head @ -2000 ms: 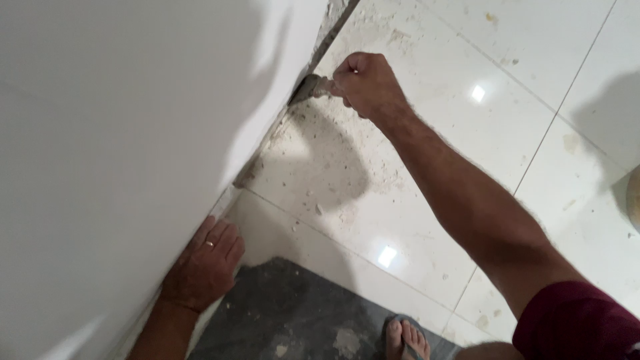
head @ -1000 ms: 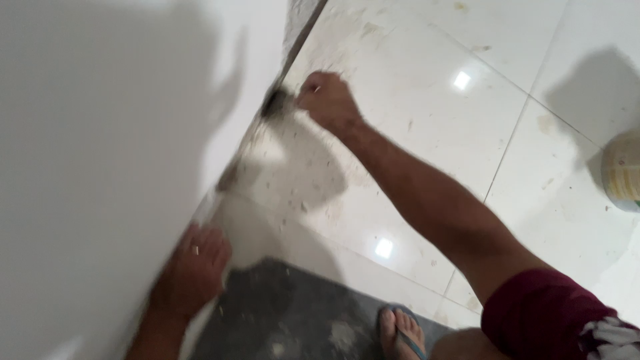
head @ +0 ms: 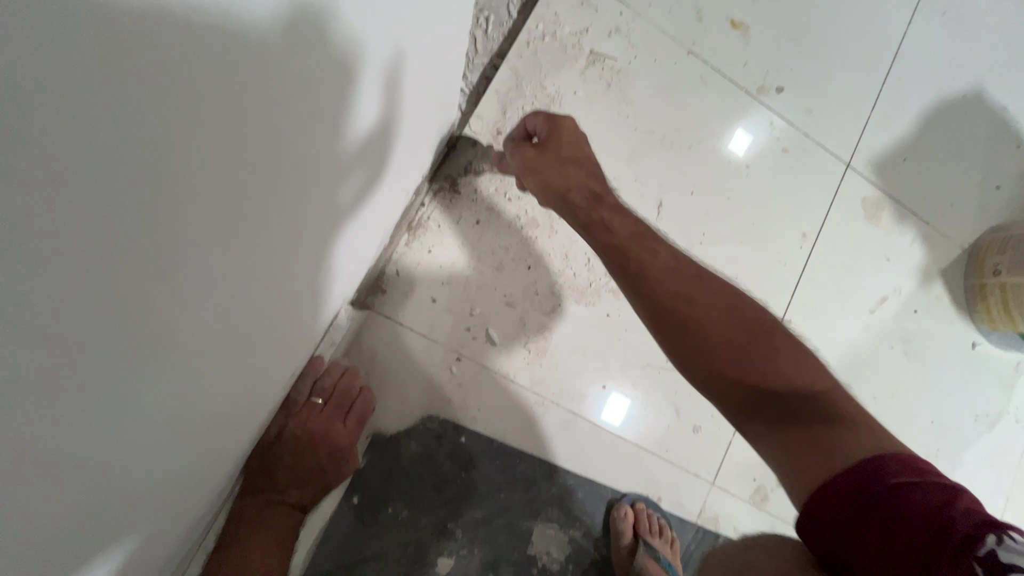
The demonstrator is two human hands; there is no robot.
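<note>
My right hand is closed around a small scraper or putty knife, whose grey blade lies at the joint where the white wall meets the tiled floor. The handle is mostly hidden by my fingers. Along the foot of the wall runs a rough strip with crumbs of mortar. My left hand, a ring on one finger, rests low against a pale skirting strip at the wall's base. Its fingertips are partly hidden, and whether it grips the strip I cannot tell.
Mortar crumbs and dust lie scattered on the white tiles. A dark grey mat or sheet covers the floor below, with my sandalled foot at its edge. A yellowish bucket stands at the right. Above, the wall's edge is rough and broken.
My right hand with the scraper has moved down along the wall joint since the oldest frame. My left hand stays at the wall's base. More of the bucket shows than in the oldest frame.
</note>
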